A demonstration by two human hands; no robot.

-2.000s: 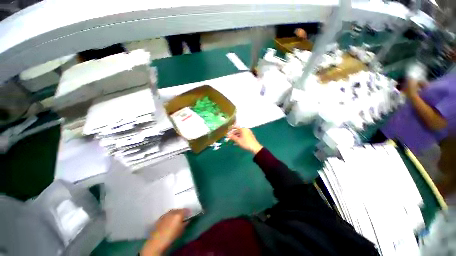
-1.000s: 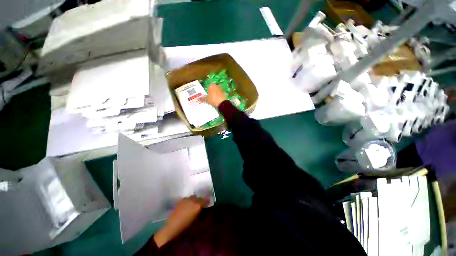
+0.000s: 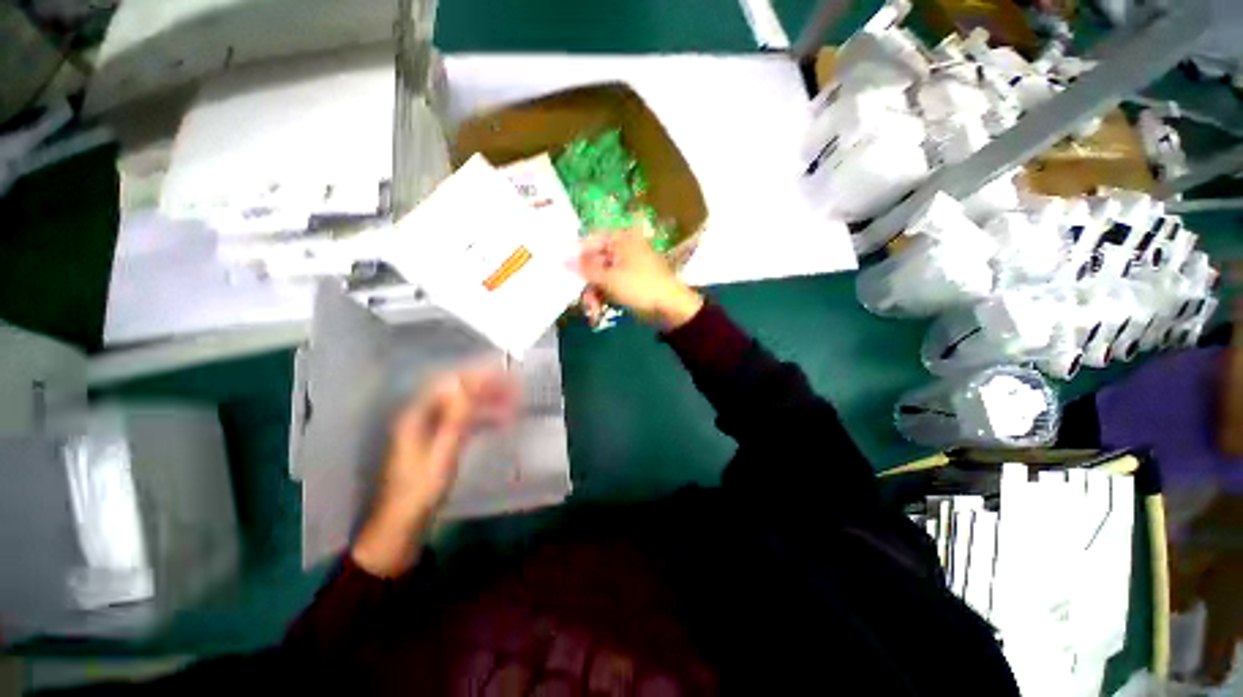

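A white instruction card with an orange band is held up by its right side in my right hand, over the front left of the brown parts bin. Bright green pieces lie in the bin, with another card partly hidden behind the held one. My left hand is blurred, with fingers apart and nothing seen in it, above the white gift box, which stands in front of me with its flap raised at the left.
Layered white inserts stand behind at left. An open box with a white lump lies at left. Bagged products stand in rows at right, above a yellow-edged rack of carton blanks. A person's purple sleeve shows at right.
My right hand has come out of the green pieces towards me and now holds the card. My left hand has let go of the gift box and lifted. The view has shifted slightly.
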